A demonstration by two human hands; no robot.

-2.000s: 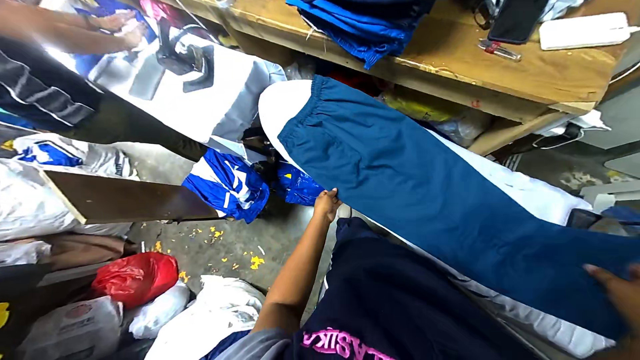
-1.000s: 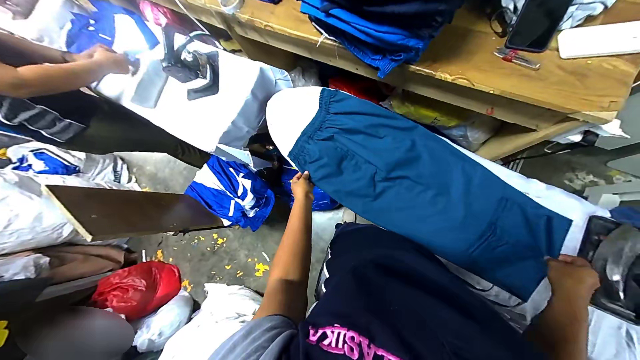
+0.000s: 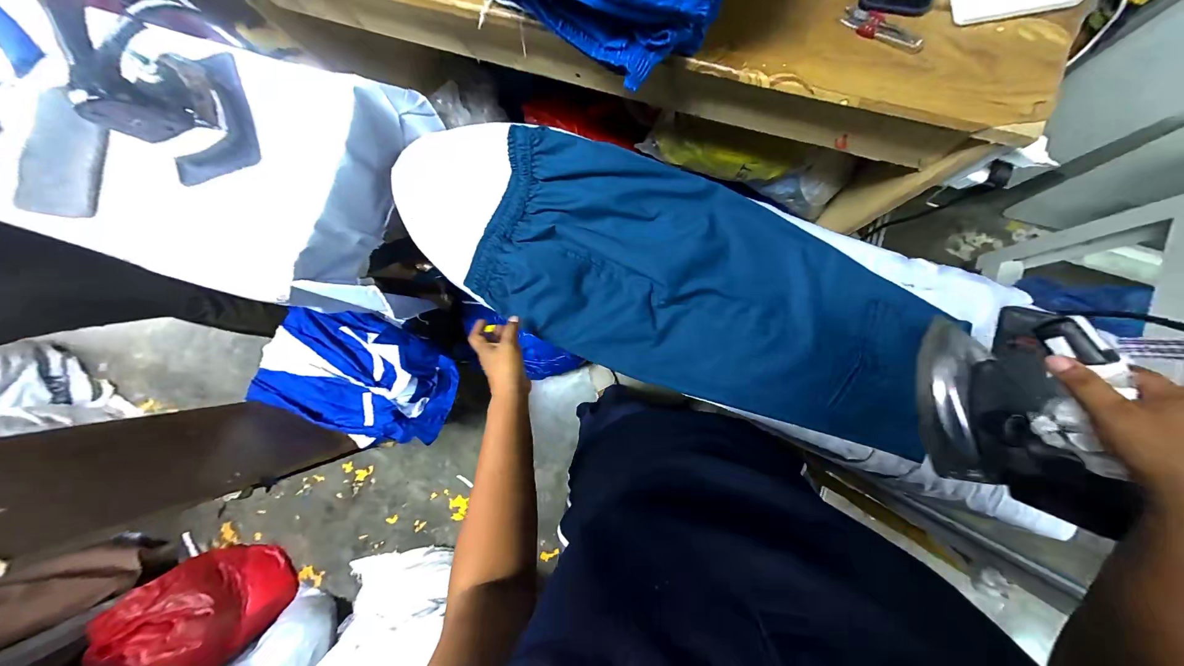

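Teal trousers or shorts with an elastic waistband (image 3: pixel 684 287) lie flat over a white-covered ironing board (image 3: pixel 444 180), waistband toward the rounded end. My right hand (image 3: pixel 1133 416) grips the handle of a clothes iron (image 3: pixel 1008 402) at the garment's right end; the iron is tilted, its metal soleplate turned toward the cloth. Whether it touches the cloth I cannot tell. My left hand (image 3: pixel 499 347) is just below the waistband at the board's near edge, thumb and fingers apart, with nothing in it.
A wooden table (image 3: pixel 832 83) along the far side holds blue garments (image 3: pixel 638 32) and a red-handled tool (image 3: pixel 881 30). Left are another white-covered surface (image 3: pixel 277 185) with an iron-like tool, a blue-and-white garment (image 3: pixel 356 375) on a brown board, and a red plastic bag (image 3: pixel 194 606) on the floor.
The garment's right end was drawn back and laid flat along the board. My right hand has let go of the cloth and taken hold of the iron. My left hand has let go of the waistband edge.
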